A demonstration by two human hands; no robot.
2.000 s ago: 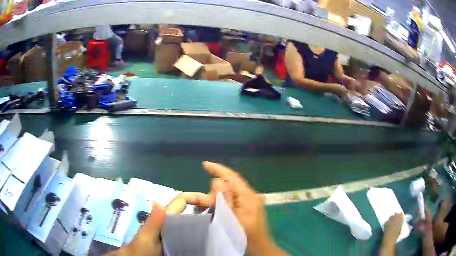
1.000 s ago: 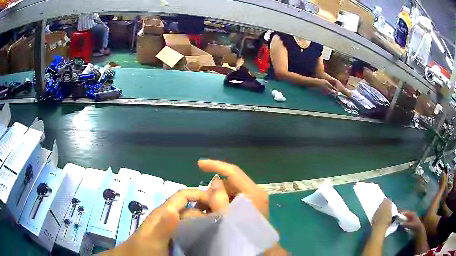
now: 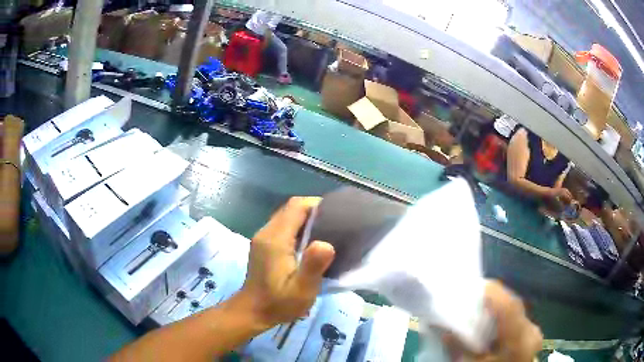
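Observation:
My left hand (image 3: pixel 286 265) holds a dark grey open box or sleeve (image 3: pixel 356 223) by its left side, tilted above the row of cartons. My right hand (image 3: pixel 505 322), blurred, grips the lower right of a white, crumpled thing (image 3: pixel 438 254); paper or plastic bag, I cannot tell. The white thing overlaps the grey box's right side; whether any part is inside is hidden. Below and left, white and pale blue retail boxes (image 3: pixel 152 258) with dark device pictures lie in a row, partly stacked at the left.
A dark green belt (image 3: pixel 247 187) runs behind the boxes. Tangled blue and black parts (image 3: pixel 240 106) lie on the far bench. A pale overhead shelf (image 3: pixel 424 53) crosses above. A person (image 3: pixel 540 166) works at the far bench, near bagged items (image 3: pixel 589 240). Brown cartons (image 3: pixel 385 117) stand behind.
The view has swung left, showing more of the stacked boxes. My hands have moved apart. My right hand has taken hold of the white thing and brought it against the grey box.

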